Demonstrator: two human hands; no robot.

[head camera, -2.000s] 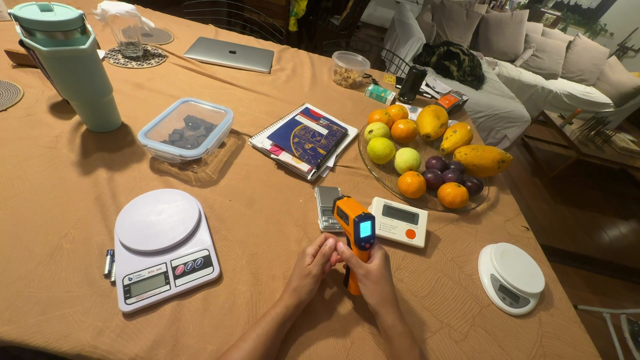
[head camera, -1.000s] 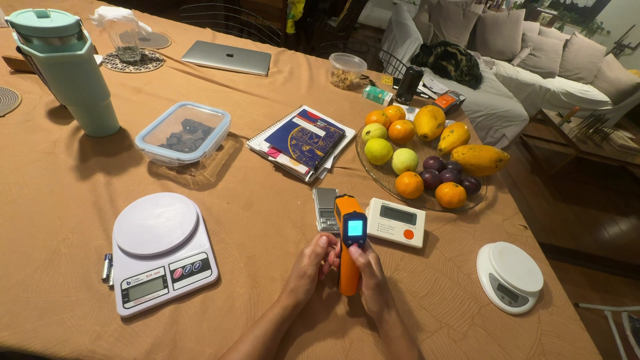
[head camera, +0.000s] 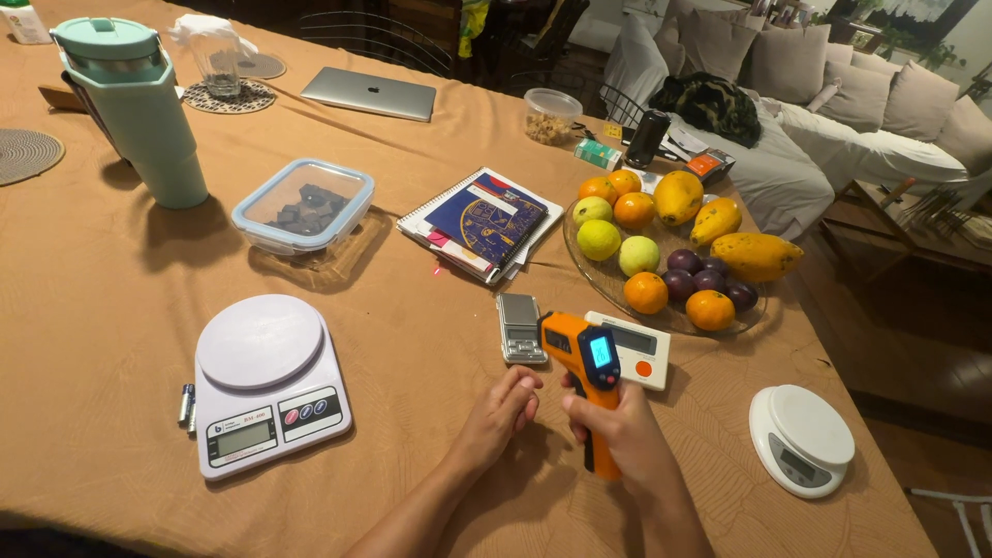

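My right hand (head camera: 612,426) is closed around the grip of an orange and black infrared thermometer (head camera: 577,349), its small screen lit and facing me. Just left of it, my left hand (head camera: 504,407) has loosely curled fingers with nothing visible in them. A silver pocket scale (head camera: 518,322) lies beyond my hands, and a white device with a red button (head camera: 655,353) lies partly behind the thermometer. On the left stands a large white kitchen scale (head camera: 260,341) with batteries (head camera: 187,404) beside it. A smaller white scale (head camera: 814,426) is at the right.
A glass platter of fruit (head camera: 585,267) stands at back right. Spiral notebooks (head camera: 480,225) lie mid-table, a lidded container of dark cubes (head camera: 304,205) to their left. Further back are a green tumbler (head camera: 143,116), a laptop (head camera: 370,93), a glass (head camera: 217,66) and a plastic tub (head camera: 552,116).
My left hand has come away from the thermometer and is now apart from my right hand. The thermometer, held in my right hand, has turned so that its side shows more.
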